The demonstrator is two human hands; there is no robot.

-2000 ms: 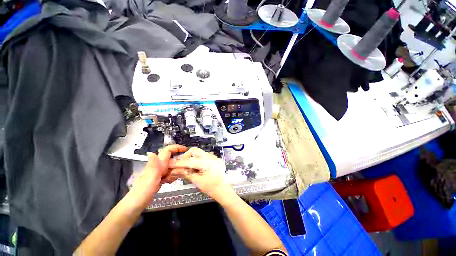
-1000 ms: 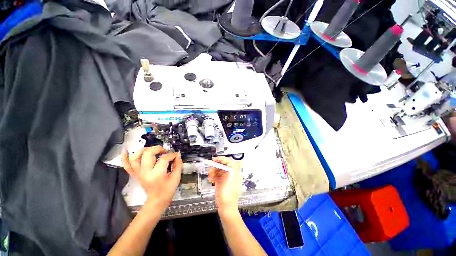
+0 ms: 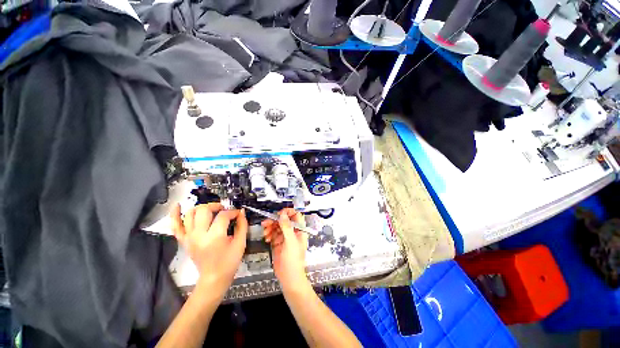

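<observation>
The white overlock machine (image 3: pixel 224 146) stands on the table with its front open. Its dark and shiny metal works (image 3: pixel 238 187) show below the blue stripe. My right hand (image 3: pixel 287 241) is shut on thin metal tweezers (image 3: pixel 262 212), whose tip points left into the open works. My left hand (image 3: pixel 212 238) is at the lower left of the works, thumb and fingertips close together near the tweezers' tip. Whether a thread is between these fingertips cannot be seen.
Dark grey cloth (image 3: pixel 81 170) hangs left of the machine. Thread cones (image 3: pixel 517 54) stand on the blue stand behind right. A blue crate (image 3: pixel 449 306) with a phone (image 3: pixel 406 310) and a red bin (image 3: pixel 520 285) are lower right. Another white machine (image 3: pixel 578 122) stands far right.
My hands were together in front of the works, then parted. My right hand now holds the tweezers and has moved left, bringing their tip toward my left fingertips.
</observation>
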